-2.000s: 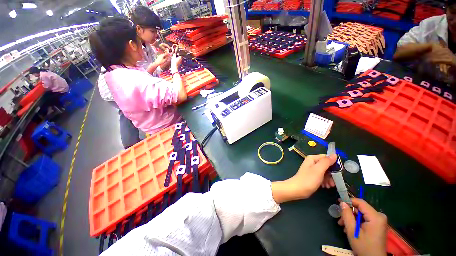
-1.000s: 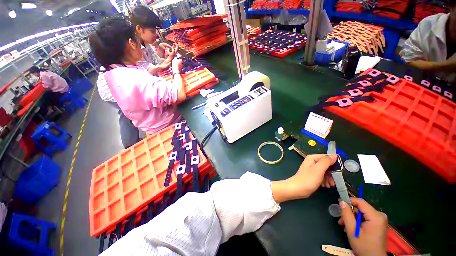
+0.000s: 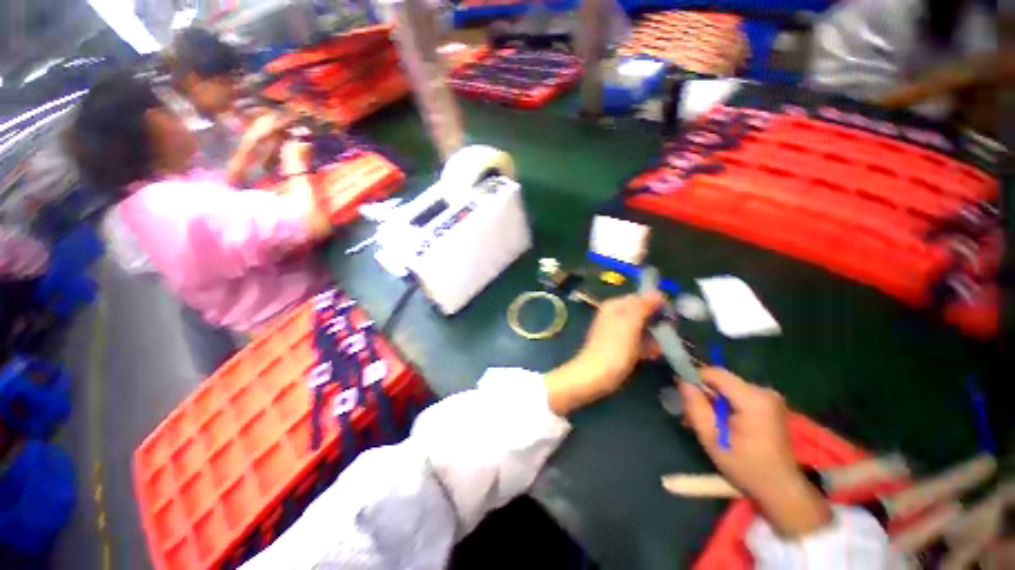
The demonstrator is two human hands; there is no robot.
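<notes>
The frame is blurred. A grey watch strap (image 3: 677, 354) stretches between both hands above the dark green bench mat. My left hand (image 3: 621, 343) holds the upper end, with a dark part beside its fingers; whether that is the watch case is hard to tell. My right hand (image 3: 743, 429) grips the lower end and also keeps a thin blue tool (image 3: 721, 421) in the same hand. The tool's upper part passes behind or beside my fingers.
A white tape dispenser (image 3: 467, 247) stands beyond my left forearm. A yellow ring (image 3: 536, 316) and white paper (image 3: 738, 306) lie near the hands. Red-orange trays stand left (image 3: 212, 445) and far right (image 3: 824, 189). Beige straps (image 3: 946, 490) lie lower right. Co-workers sit at left and far right.
The view has swung to the right and blurred, so the bench things sit further left. More beige straps show at the lower right. Both hands still hold the strap.
</notes>
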